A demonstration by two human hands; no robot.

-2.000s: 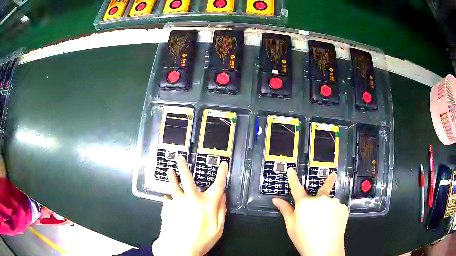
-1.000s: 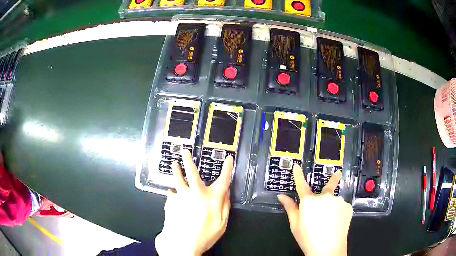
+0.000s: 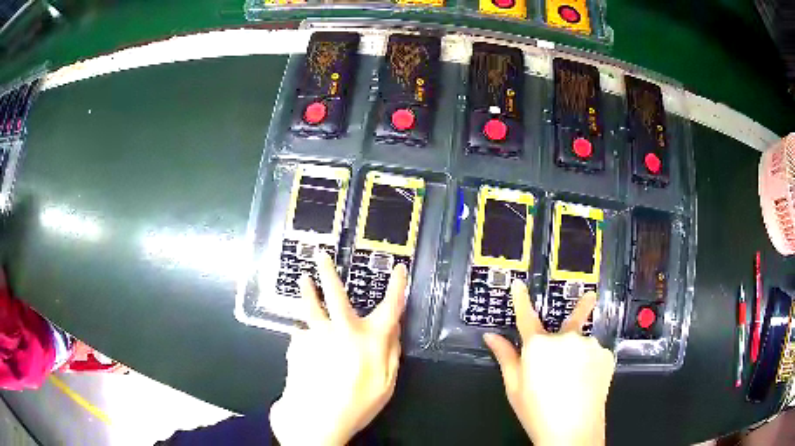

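Note:
A clear blister tray holds several keypad phones in two rows. The back row lies face down, with dark backs and red discs, such as this phone. Four front-row phones lie face up with yellow frames and black screens, such as this keypad phone; the rightmost front phone is face down. My left hand is spread with fingertips on the keypads of the two left phones. My right hand has fingertips on the keypads of the two face-up phones to the right. Neither hand grips anything.
Another tray with yellow phones and red discs lies on the green belt beyond the pale edge. At right are a pink round fan, a red pen, a second pen and a dark device. More phones stand far left.
The tray on the belt has shifted to the right. Both hands stay on the keypads of the same phones. The screens remain black.

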